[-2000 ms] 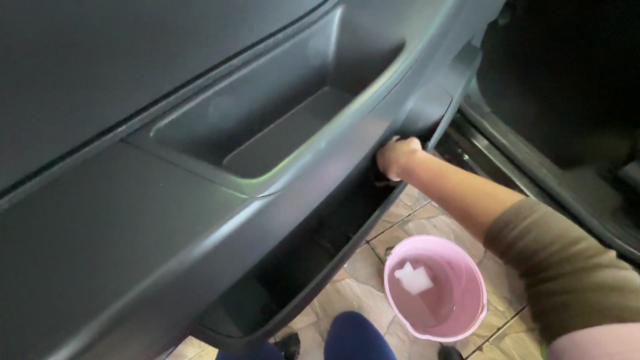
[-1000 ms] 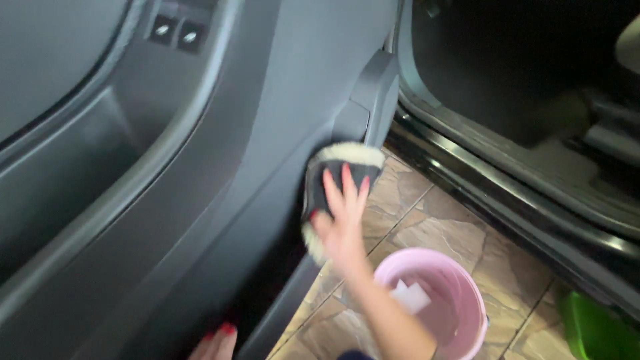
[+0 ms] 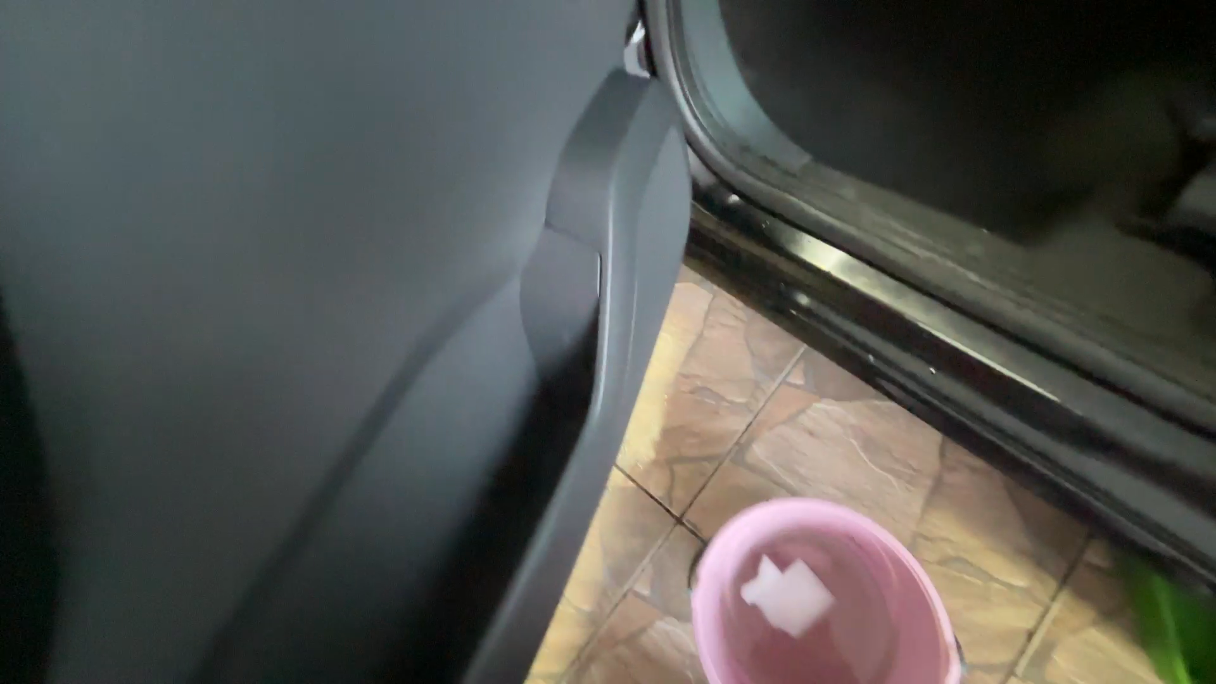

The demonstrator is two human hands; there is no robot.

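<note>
Neither my left hand nor my right hand shows in the head view at this moment, so what they hold is hidden. A dark grey car door panel [image 3: 285, 237] fills the left side, with its lower storage pocket [image 3: 532, 446] running down towards the bottom edge. To the right of the door, on the floor, stands a pink plastic bucket [image 3: 912, 589]. White pieces [image 3: 793, 597], of a material I cannot tell, lie inside it.
The black door sill [image 3: 912, 323] of the car runs diagonally across the right side, above the stone-patterned floor tiles [image 3: 836, 437]. A green object [image 3: 1164, 617] is partly in view at the lower right. The car's dark interior [image 3: 931, 104] is at the upper right.
Both hands and the fleecy wash pad, seen against the door one second ago, are out of view. The view has shifted.
</note>
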